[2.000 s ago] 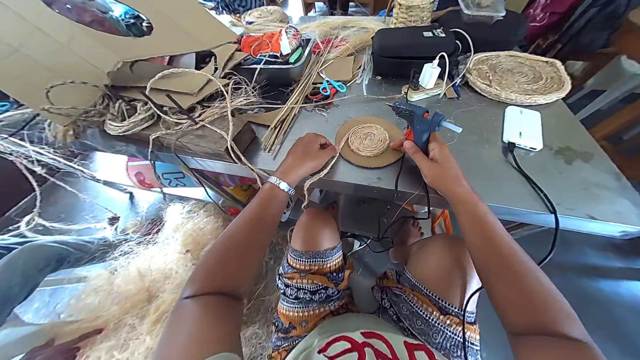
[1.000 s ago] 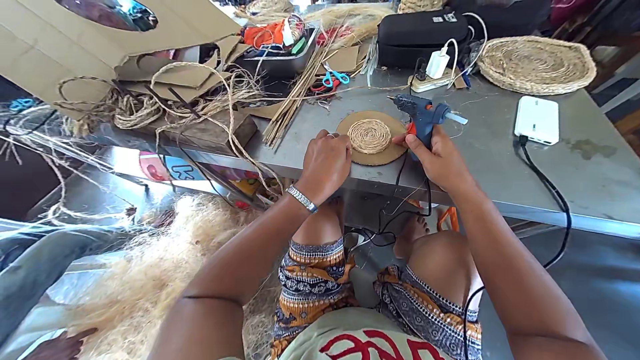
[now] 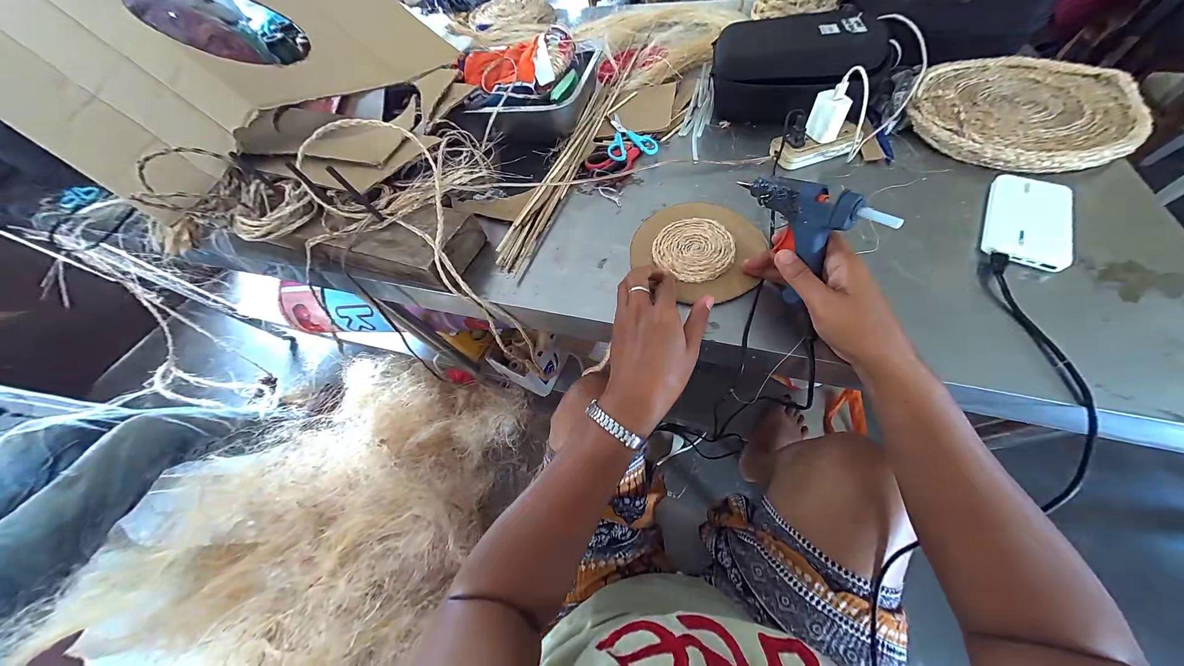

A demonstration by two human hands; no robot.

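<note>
A round cardboard disc [image 3: 655,242] lies near the front edge of the metal table, with a flat coil of braided natural fibre [image 3: 694,250] on its middle. My left hand [image 3: 652,324], with a ring and a metal watch band, rests its fingertips on the disc's front left edge, beside the coil. Whether it pinches the fibre cord is hidden. In my right hand [image 3: 828,282] is a blue hot glue gun [image 3: 805,217], its nozzle pointing left above the table behind the disc and a glue stick out of its back. A right finger touches the disc's right edge.
Blue-handled scissors [image 3: 632,141], red-handled scissors [image 3: 612,165] and thin sticks [image 3: 560,176] lie behind. A power bank [image 3: 1029,222], a woven round mat [image 3: 1031,111] and a black case [image 3: 800,55] are to the right. Rope [image 3: 277,208] lies left; loose fibre [image 3: 342,518] fills the lower left.
My left hand was left of the disc two seconds ago, with a cord trailing below it; it has moved right onto the disc's front edge. My right hand has kept hold of the glue gun.
</note>
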